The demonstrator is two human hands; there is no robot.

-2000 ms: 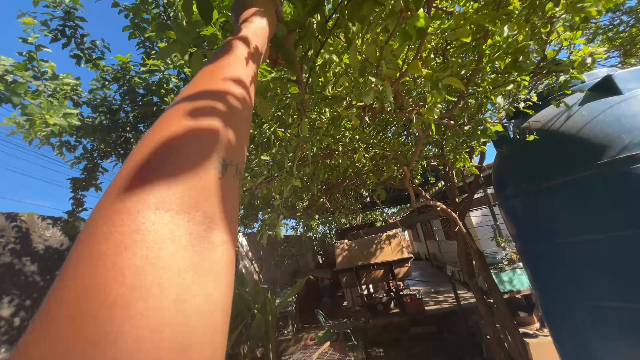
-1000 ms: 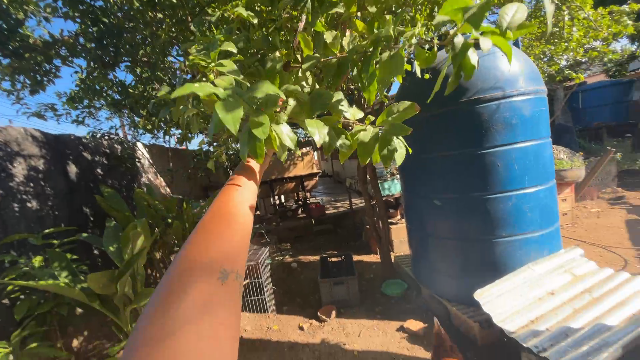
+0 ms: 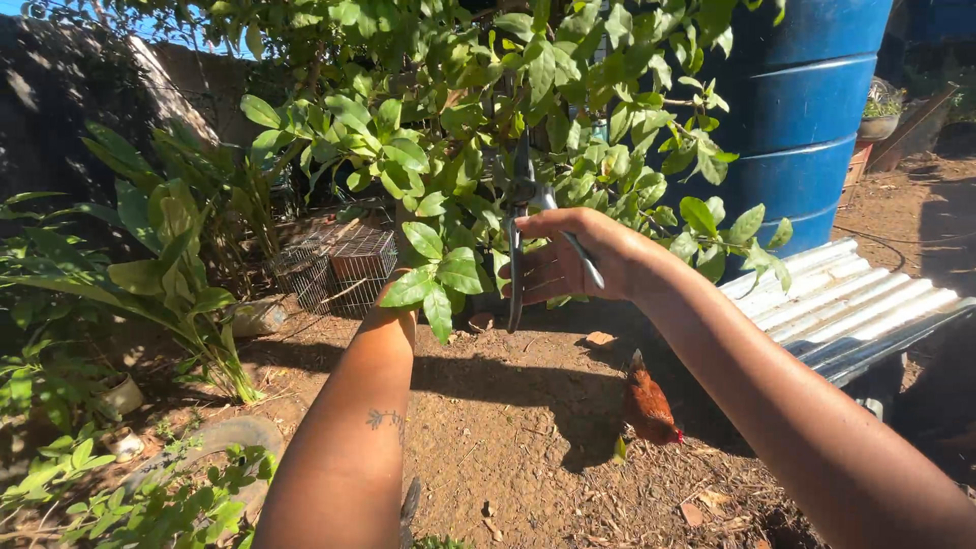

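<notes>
My right hand (image 3: 568,255) holds a pair of pruning shears (image 3: 521,194) by the handles, which are spread apart. The blades point up into the leaves of a tree branch (image 3: 534,69). My left forearm reaches up from the bottom of the view to the left of the shears. Leaves (image 3: 442,278) cover my left hand, so what it holds cannot be seen.
A blue water tank (image 3: 801,114) stands behind the branch, beside corrugated metal sheeting (image 3: 846,305). Wire cages (image 3: 339,267) stand on the ground at the left. A reddish-brown chicken (image 3: 650,404) is on the soil below my right arm. Large-leaved plants (image 3: 175,259) grow at the left.
My right hand has come into view with the pruning shears. The branch hangs lower, and leaves now hide my left hand. The view has tilted down, and the chicken shows more fully.
</notes>
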